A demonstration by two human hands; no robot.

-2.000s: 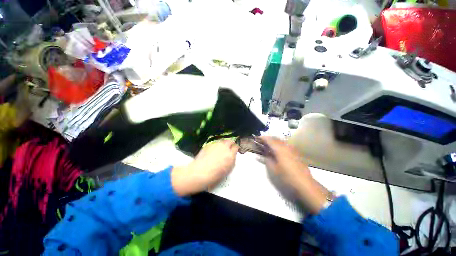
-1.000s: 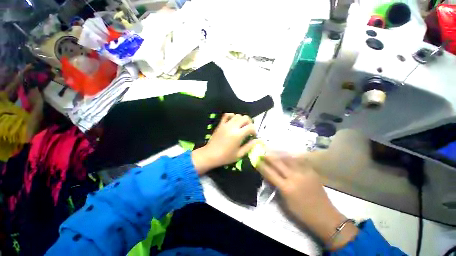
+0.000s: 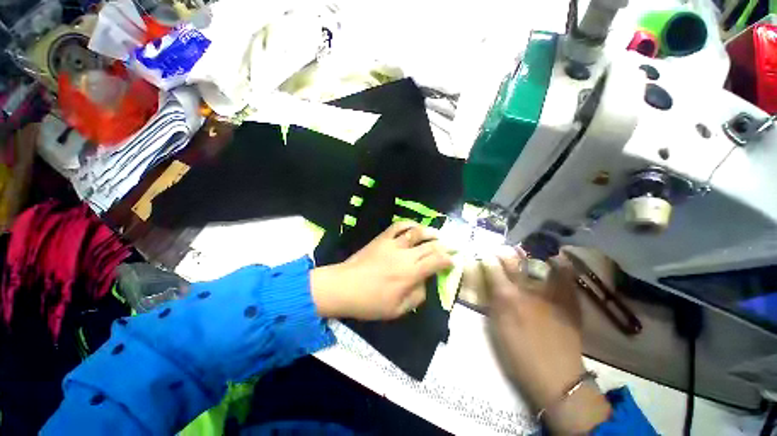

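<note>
A black garment panel with small neon-green stripes and a neon-green part lies on the white sewing table. My left hand presses on the panel, its fingertips at the neon-green part. My right hand is at the neon-green part's right side, close under the sewing machine head, its fingertips on the piece. The needle area is bright and partly hidden by my fingers. Dark red-brown thread snips lie right of my right hand.
Folded striped cloth, an orange-red bag and white fabric are at the upper left. Black-pink garments hang at the left. A printed ruler scale runs along the front table edge.
The panel has been brought to the machine and turned flat, with both hands now close under the head. The snips now lie at the right, out of my right hand. The view has shifted.
</note>
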